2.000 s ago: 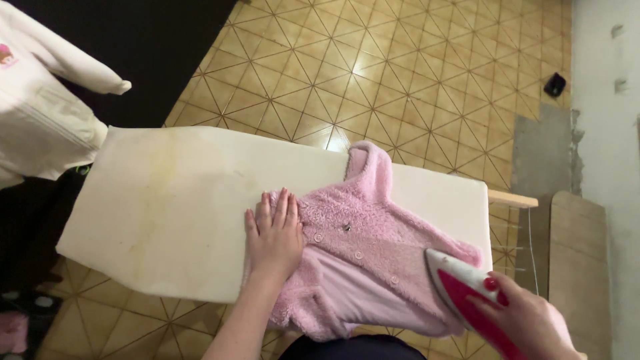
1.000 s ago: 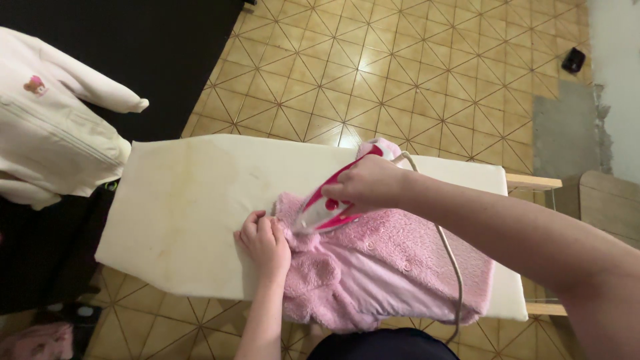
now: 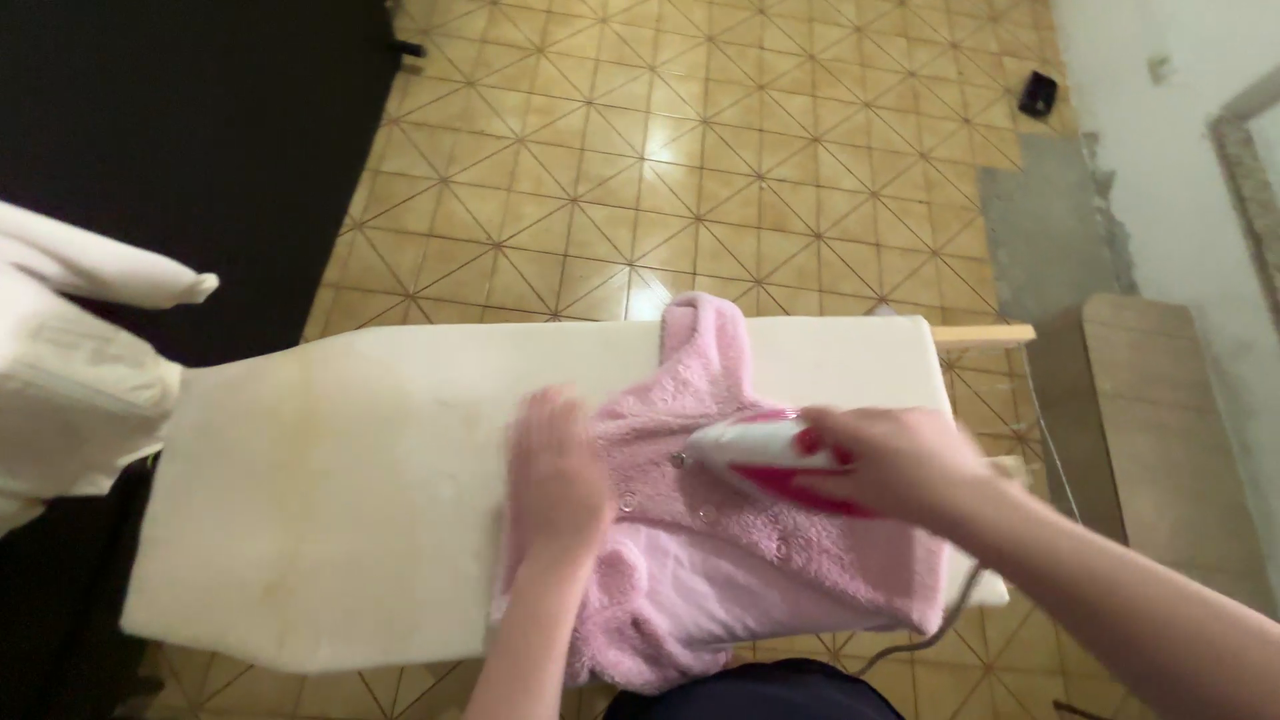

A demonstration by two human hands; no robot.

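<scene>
A fluffy pink garment with snap buttons (image 3: pixel 740 590) lies spread over the right part of the ironing board (image 3: pixel 330 480). My right hand (image 3: pixel 890 460) grips the handle of a white and magenta clothes iron (image 3: pixel 765 455), whose tip points left over the middle of the garment near a snap. Its cord hangs down below my right forearm. My left hand (image 3: pixel 560 470), blurred, is at the garment's left edge with its palm down; it holds nothing that I can see. One sleeve of the garment reaches past the board's far edge.
A cream jacket (image 3: pixel 70 380) hangs at the left against a black surface (image 3: pixel 180 130). The board's wooden leg end (image 3: pixel 985 336) sticks out at the right, near a wooden panel (image 3: pixel 1170 420). A small black object (image 3: pixel 1038 94) lies on the tiled floor by the wall.
Since one second ago, the iron in my right hand has moved from the garment's upper left part rightward to its middle. The far sleeve, then mostly covered by iron and hand, is in sight.
</scene>
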